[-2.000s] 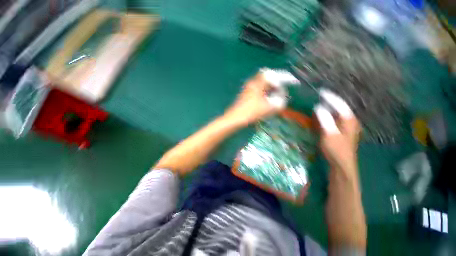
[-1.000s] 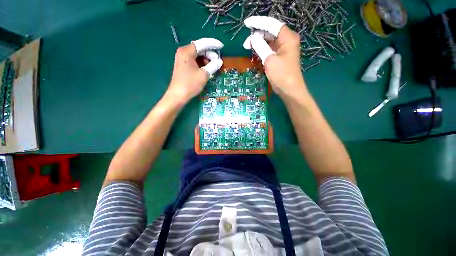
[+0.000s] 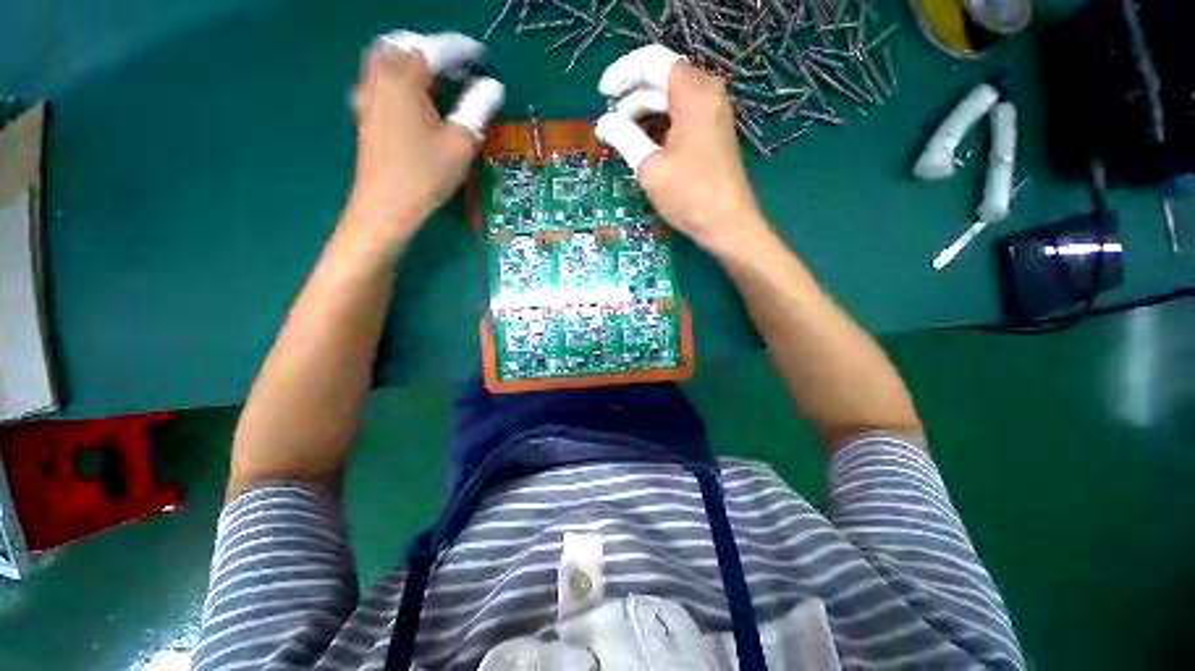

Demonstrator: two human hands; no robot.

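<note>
A green circuit board panel (image 3: 583,269) lies on an orange fixture (image 3: 590,384) at the bench edge in front of me. One twisted lead (image 3: 535,133) stands out from the panel's far edge, left of its middle. My left hand (image 3: 426,118), with white finger cots, is beyond the panel's far left corner, its thumb and fingers apart, and no part shows in it. My right hand (image 3: 675,131), also with finger cots, is at the far right corner with thumb and fingertips close together. Whether it holds a lead is hidden.
A pile of twisted leads (image 3: 786,59) lies beyond my right hand. On the right are a solder spool (image 3: 963,20), a white-handled tool (image 3: 999,157), a small black box (image 3: 1062,269) and a larger black box with cords (image 3: 1114,98). Cardboard (image 3: 24,262) and a red stool (image 3: 92,479) are at left.
My left hand has moved away from the panel to the left and opened. A lead now shows at the panel's far edge. My right hand stays near the far right corner. The view has shifted slightly.
</note>
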